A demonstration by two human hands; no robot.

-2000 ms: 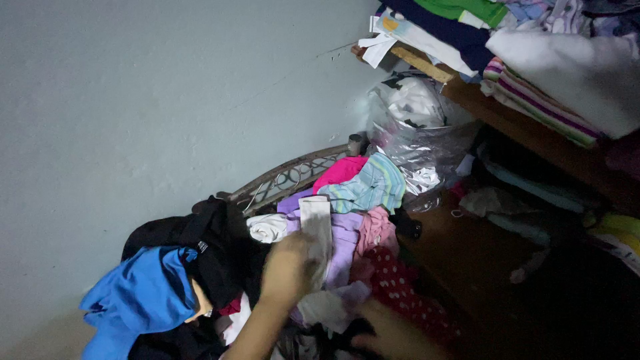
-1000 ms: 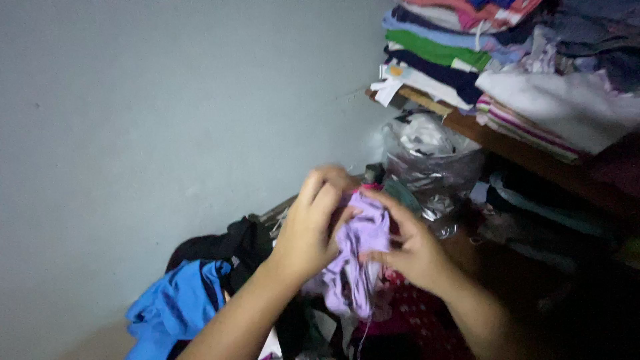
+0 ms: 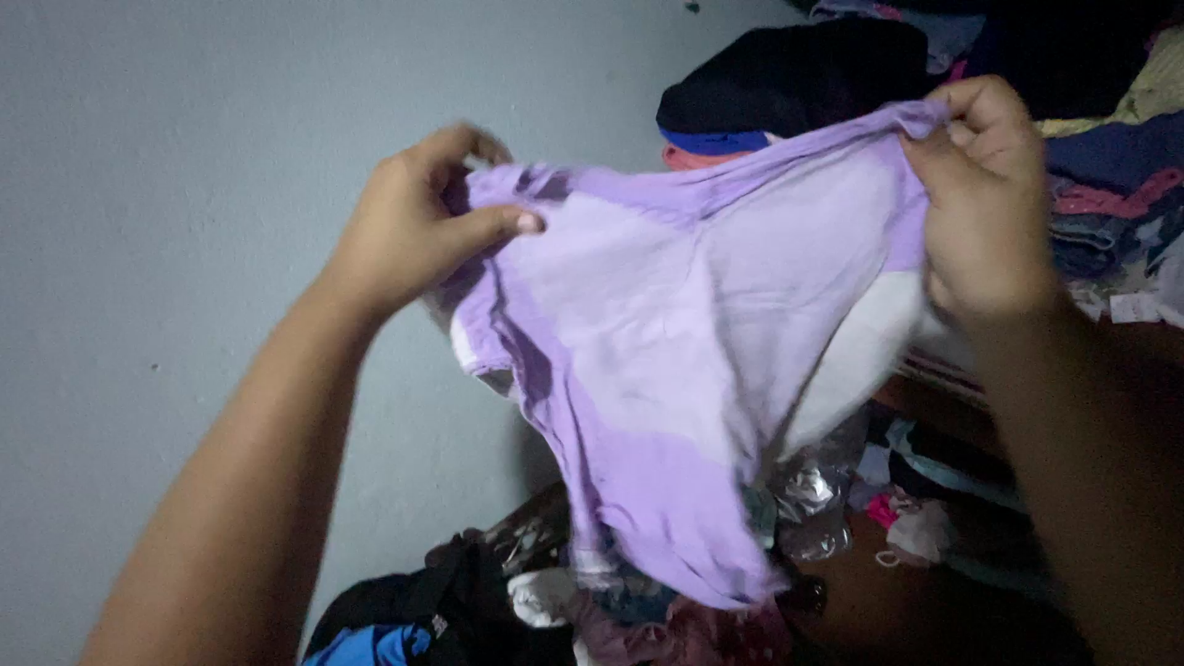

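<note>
A purple cloth garment (image 3: 647, 324) with a paler panel hangs stretched between my two hands, slightly blurred. My left hand (image 3: 435, 208) pinches its upper left corner between thumb and fingers. At the upper right corner, my right hand (image 3: 985, 176) grips the gathered edge. The garment's lower end hangs over a pile of mixed clothes, among them a white rolled cloth (image 3: 541, 597), a blue cloth (image 3: 379, 645) and black cloth (image 3: 416, 592).
Stacked clothes, with a black garment (image 3: 795, 79) on top, stand at upper right behind my right hand. A clear plastic bag (image 3: 814, 504) lies below the garment. The grey wall (image 3: 185, 185) is at left.
The purple garment was bunched between both hands one second ago; it is now spread out, and the hands are farther apart. The view has shifted, showing more of the upper clothes stacks.
</note>
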